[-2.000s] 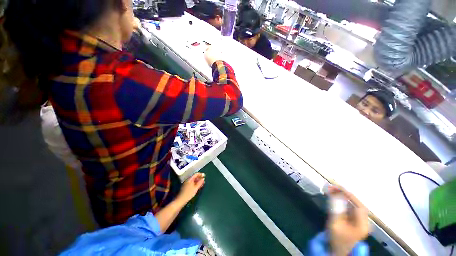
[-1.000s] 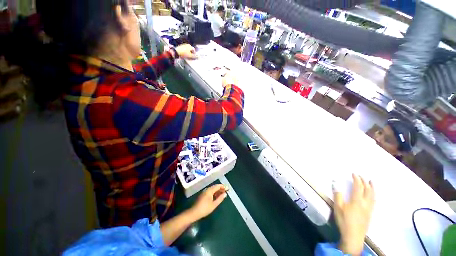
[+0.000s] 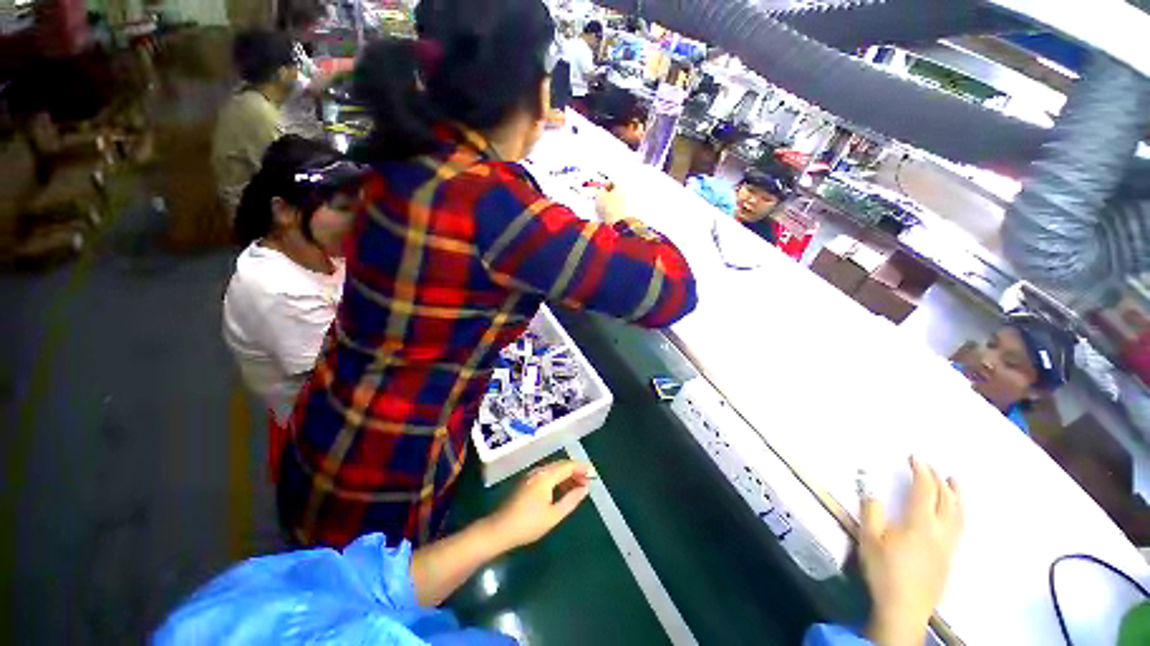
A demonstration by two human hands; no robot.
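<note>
My left hand (image 3: 542,501) is over the green worktop, just in front of the white parts tray (image 3: 545,449). Its fingers are curled towards the thumb; whether they pinch anything is too small to tell. The tray is heaped with small white, blue and dark pieces. My right hand (image 3: 911,543) is over the white shelf, fingers raised and apart, and looks empty. A tiny whitish piece (image 3: 861,483) shows on the shelf at its thumb tip.
A person in a plaid shirt (image 3: 441,303) stands beside the tray and reaches onto the shelf. A power strip (image 3: 750,477) runs along the shelf side. A black cable (image 3: 1057,591) lies at right. Other people sit across the shelf. A grey duct (image 3: 1066,189) hangs overhead.
My right hand, blurred around a whitish thing two seconds ago, is now open over the shelf. My left hand remains near the tray. The view has swung left, showing another seated worker.
</note>
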